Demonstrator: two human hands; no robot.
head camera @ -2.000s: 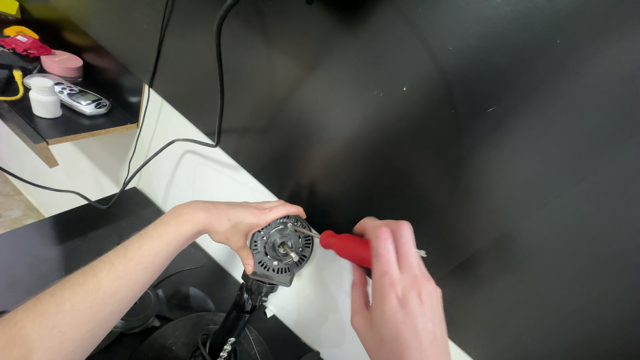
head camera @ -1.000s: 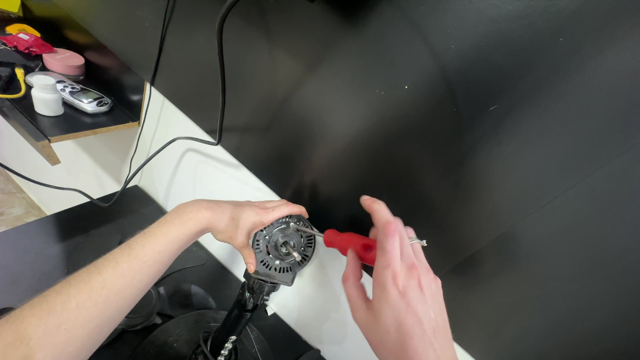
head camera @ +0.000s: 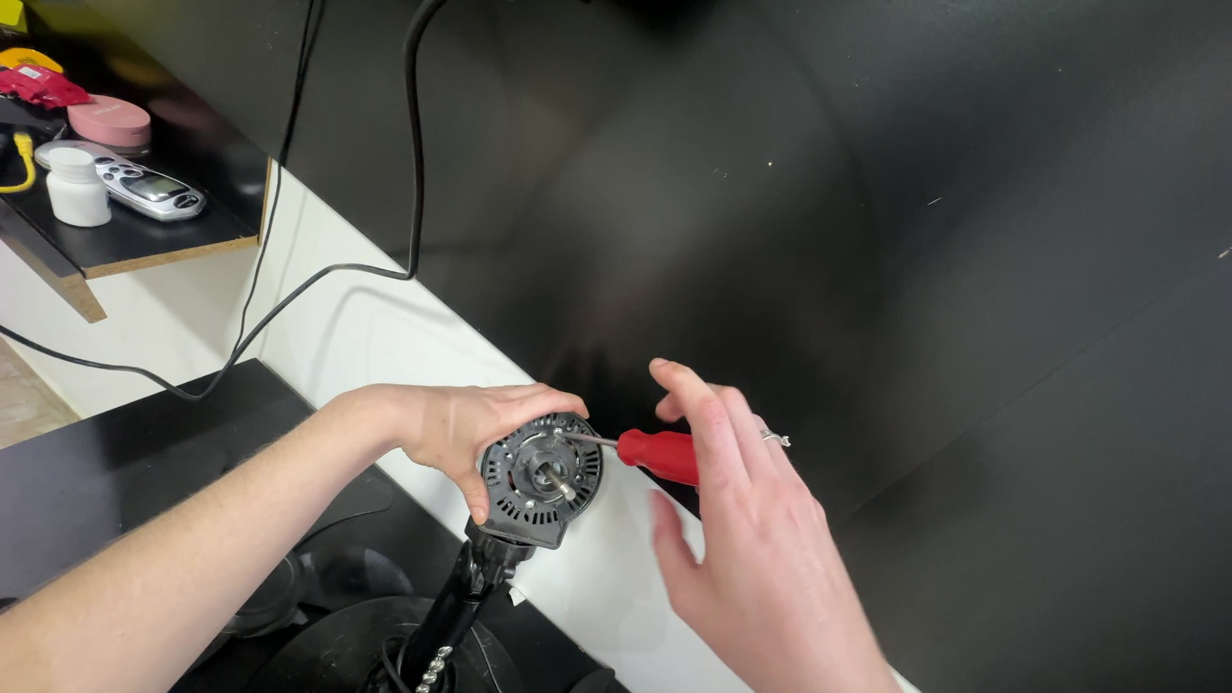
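A black plastic fan motor housing (head camera: pixel 525 510) with vent slots and a metal shaft sits atop a black stand pole (head camera: pixel 452 602). My left hand (head camera: pixel 472 423) grips the housing from its left and upper side. A red-handled screwdriver (head camera: pixel 659 454) lies roughly level, its metal tip at a screw near the top of the housing. My right hand (head camera: pixel 751 500), wearing a ring, is around the handle's far end with its index finger raised and thumb spread away; whether the palm bears on the handle is hidden. A beaded metal strand (head camera: pixel 435 669) hangs beside the pole.
At the upper left, a shelf (head camera: pixel 173 252) bears a white bottle (head camera: pixel 79 192), a silver handheld device (head camera: pixel 154 191) and a pink round container (head camera: pixel 111 121). A black cable (head camera: pixel 337 269) runs from the top toward the left edge. The round stand base (head camera: pixel 327 645) is below.
My right hand's fingers have gone from closer around the red handle to more spread, with the index finger and thumb lifted away. My left hand has stayed on the housing.
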